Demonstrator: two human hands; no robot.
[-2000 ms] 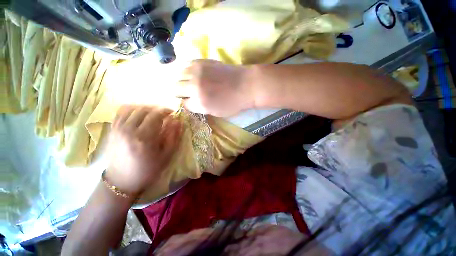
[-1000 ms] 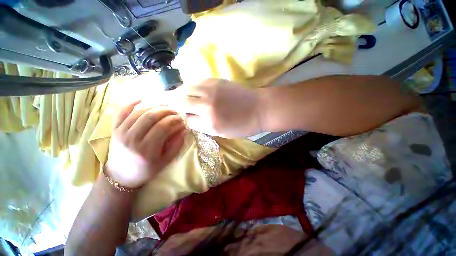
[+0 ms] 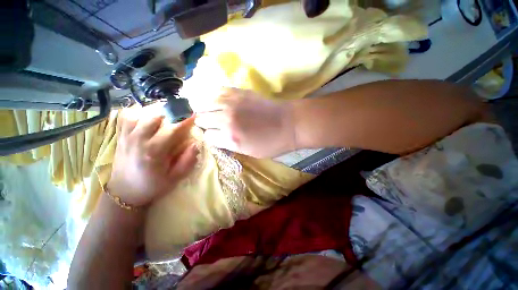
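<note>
A yellow garment piece lies over the table's front edge, with lace trim running down it below my hands. My left hand, with a bracelet at the wrist, lies on the cloth with bent fingers, just below the machine's dark cylinder. My right hand has its fingers bent onto the work at the lace's upper end, beside my left fingertips. Both hands hold the cloth. The needle area is lost in bright glare. The sewing machine fills the upper left.
More yellow cloth lies behind my right hand. A fanned stack of yellow pieces is at left. Dark-blue snips and a black ring handle lie at upper right. A bucket stands beyond the right table edge.
The view has shifted, showing more of the machine head. My left hand has moved up towards the dark cylinder, its fingers now partly beneath it. My right hand stays near the lace's upper end.
</note>
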